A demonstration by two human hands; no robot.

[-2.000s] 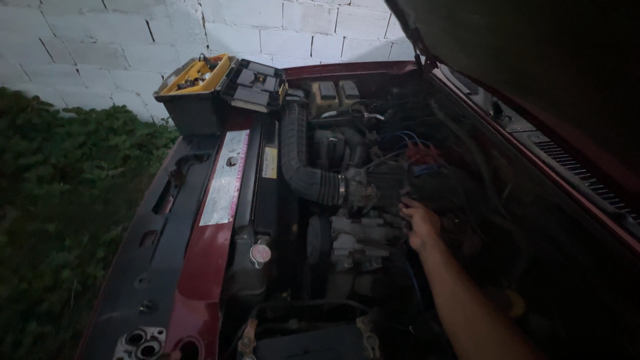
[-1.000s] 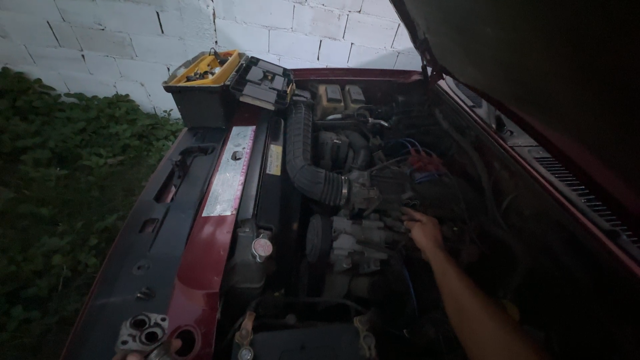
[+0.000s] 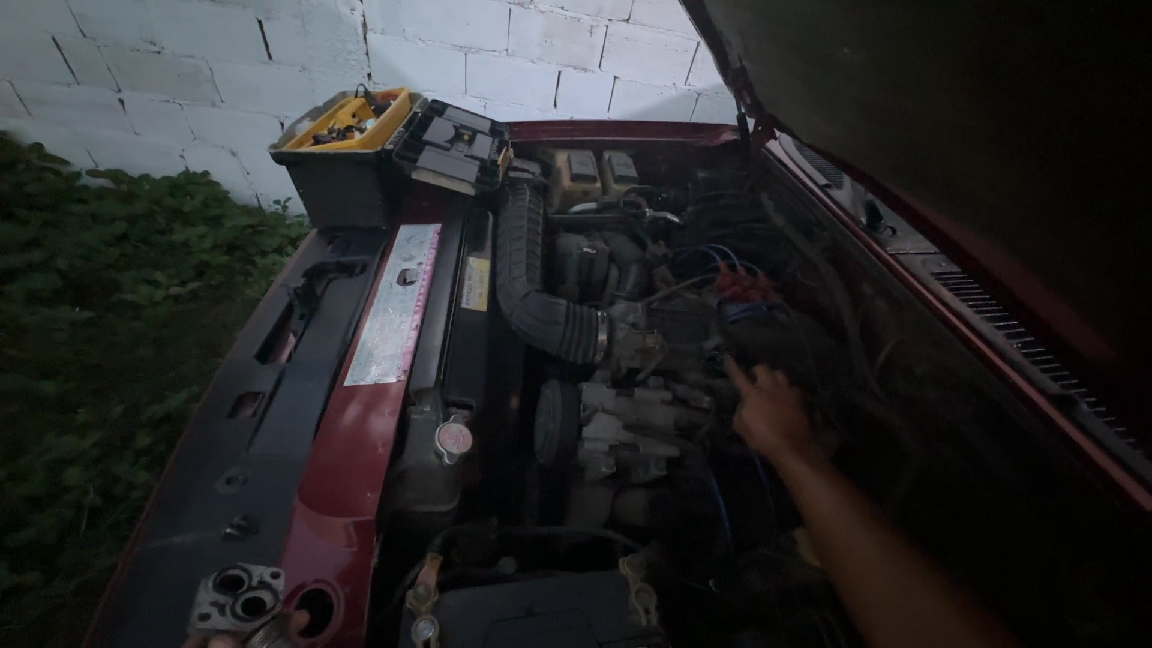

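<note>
My right hand reaches over the engine, index finger extended to a dark spot beside the throttle body; nothing shows in its grip, and contact is hard to judge in the dim light. At the bottom left edge, the fingers of my left hand are around the lower side of a metal housing with two round openings, over the front panel. Most of that hand is out of frame. A black corrugated intake hose runs to the throttle body. Blue ignition leads with red boots lie beyond my right hand.
An open toolbox with a yellow tray stands on the far front corner against a white block wall. The raised hood overhangs the right. A battery and a radiator cap are nearer. Plants grow at left.
Fingers of my left hand now show at the metal housing; two seconds ago none could be made out there. My right hand stays over the engine, its index finger now more clearly extended.
</note>
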